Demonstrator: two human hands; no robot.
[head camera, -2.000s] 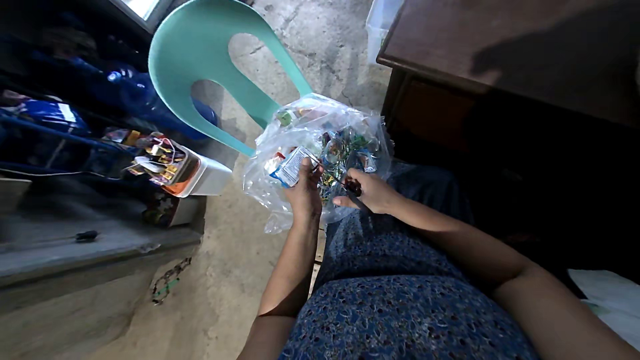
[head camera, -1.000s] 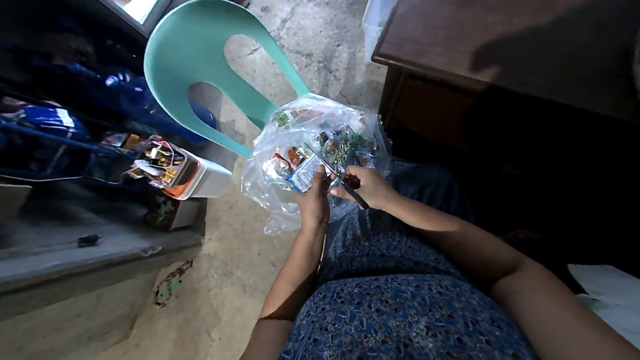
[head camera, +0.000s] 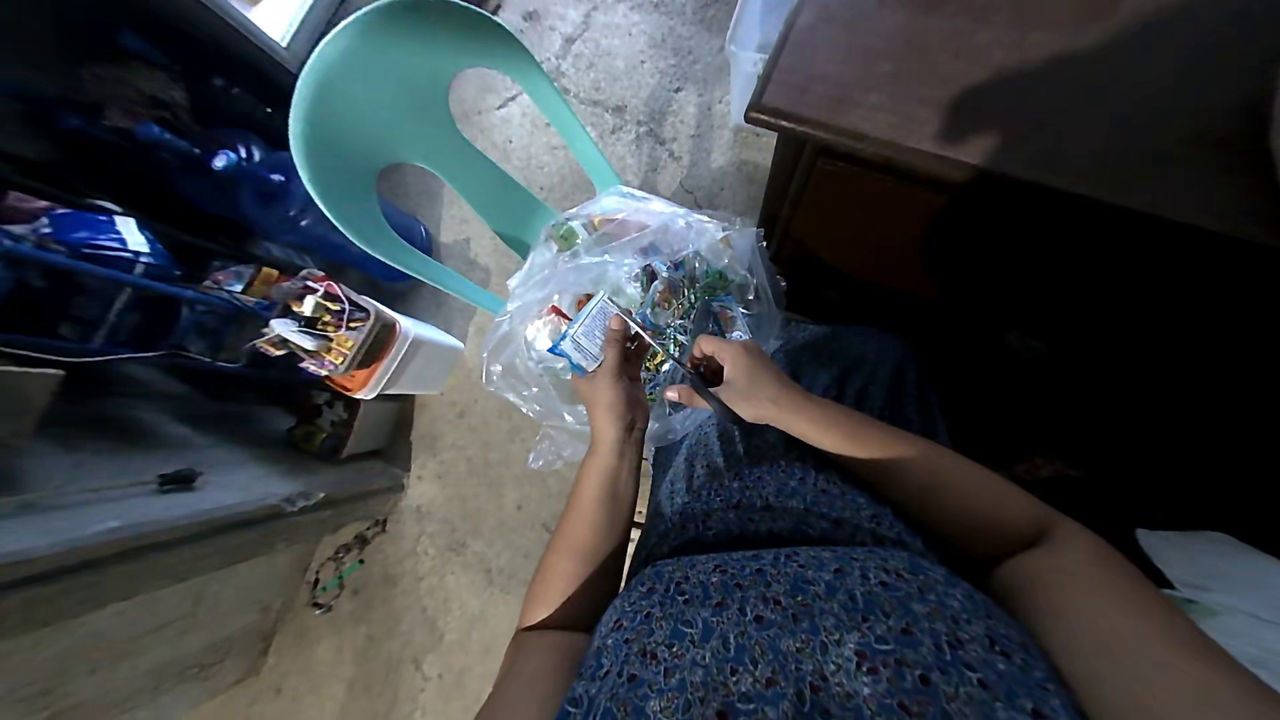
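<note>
Over a clear plastic bag (head camera: 530, 375), my left hand (head camera: 615, 385) holds a blue and white printed wrapper (head camera: 590, 333) upright between thumb and fingers. My right hand (head camera: 738, 380) grips a pair of scissors (head camera: 715, 400) with dark handles. Their blades point up and left and reach the edge of the wrapper beside my left thumb. Inside the bag, below both hands, lies a heap of small shiny cut pieces (head camera: 685, 300), green and multicoloured, with some larger wrapper scraps. Whether the blades are fully closed on the wrapper is not clear.
A green plastic chair (head camera: 350, 110) stands beyond the bag. To the right is a brown wooden table (head camera: 880, 90), with a translucent plastic container (head camera: 750, 50) by its corner. At left, a white bin (head camera: 425, 355) full of items stands near a grey ledge (head camera: 240, 500).
The wrapper in my left hand is tilted differently from two seconds ago. The scissors remain in my right hand, close to the wrapper throughout.
</note>
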